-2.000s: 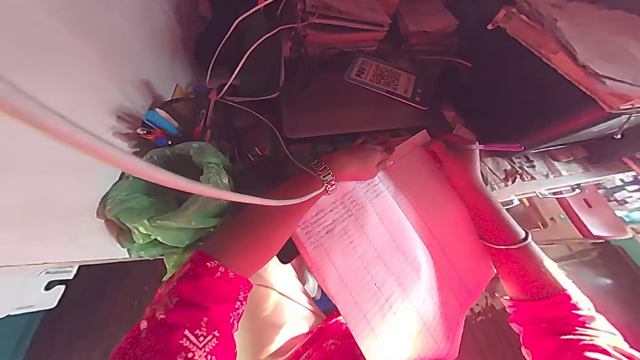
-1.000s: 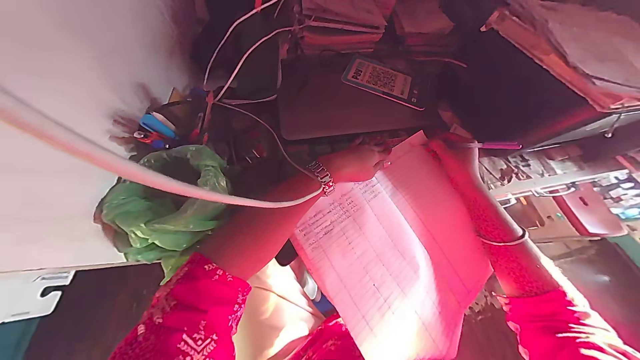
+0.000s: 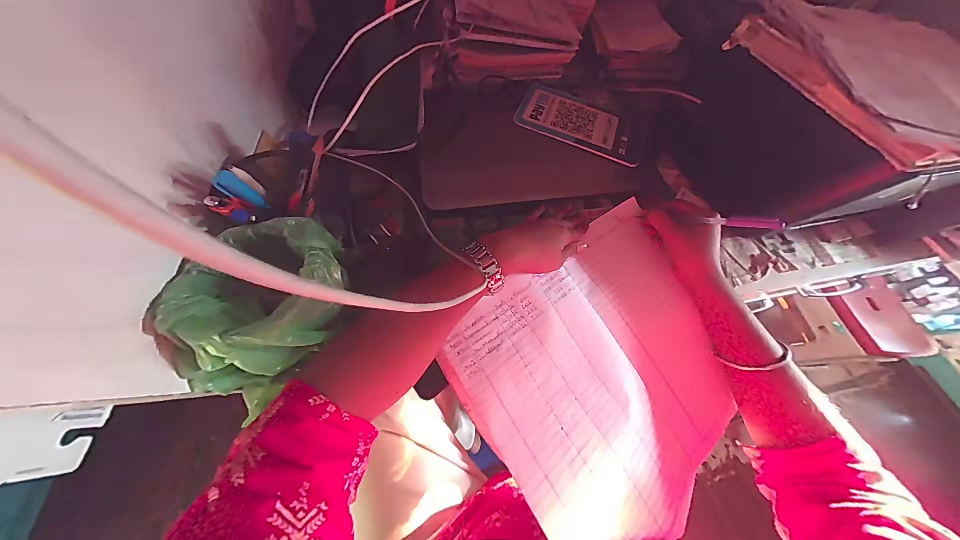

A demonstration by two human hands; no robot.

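A lined sheet of paper [image 3: 570,375] with handwriting near its upper left part lies tilted in front of me, strongly lit at its lower end. My left hand [image 3: 536,244], with a metal-band watch [image 3: 485,266] at the wrist, rests at the sheet's upper left edge; its fingertips are in shadow, so a grip cannot be made out. At the upper right edge is my right hand [image 3: 686,232], closed around a pen whose purple end [image 3: 754,223] points right. A thin bangle [image 3: 757,360] circles the right forearm.
A dark closed laptop [image 3: 480,165] carries a payment-code card [image 3: 577,124]. Paper stacks [image 3: 517,45] stand behind. Left are a green plastic bag [image 3: 232,322], pens [image 3: 240,187] and a white cable [image 3: 300,285] crossing to my left wrist. A dark box [image 3: 787,135] bearing papers stands right.
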